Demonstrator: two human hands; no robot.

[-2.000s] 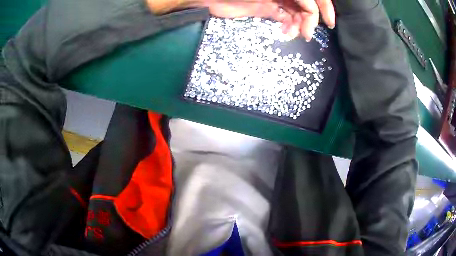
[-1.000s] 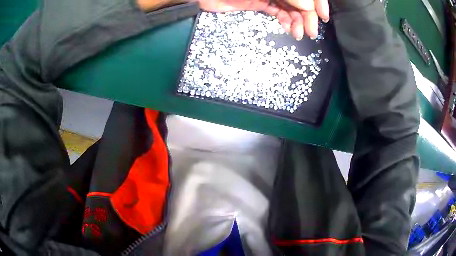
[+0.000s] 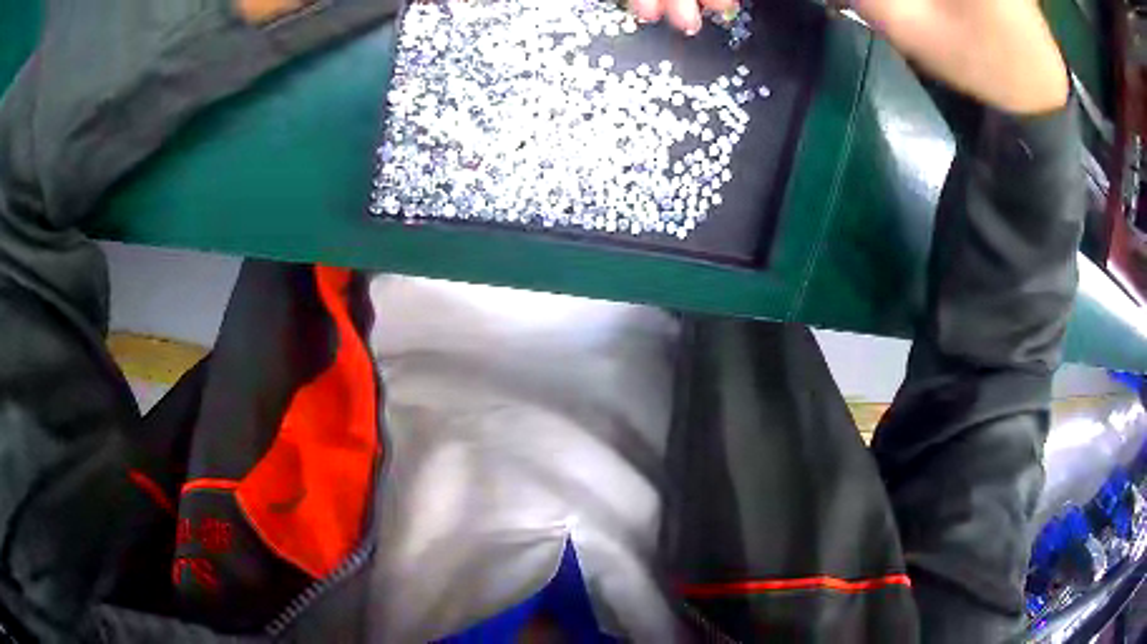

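A shallow black tray (image 3: 736, 239) lies on the near edge of the green bench, heaped with many tiny silvery-white parts (image 3: 541, 138). The heap is thinner toward the tray's right side, where black floor shows. The fingertips of my left hand (image 3: 669, 11) reach over the tray's top part, beside a small darker cluster of parts (image 3: 737, 28). The rest of that hand is cut off by the top edge, and its grip cannot be seen. Of my right hand (image 3: 962, 44), only the wrist area shows at top right. Its fingers are out of the picture.
The green bench (image 3: 868, 189) runs across, with a seam right of the tray. A red-brown fixture (image 3: 1132, 164) shows at the far right edge. Clear bags with blue containers (image 3: 1088, 535) are at lower right. My grey sleeves flank the tray.
The view has shifted, so the tray sits higher and further left. My left hand is now mostly cut off by the top edge. My right forearm has swung outward, and its bare wrist now shows.
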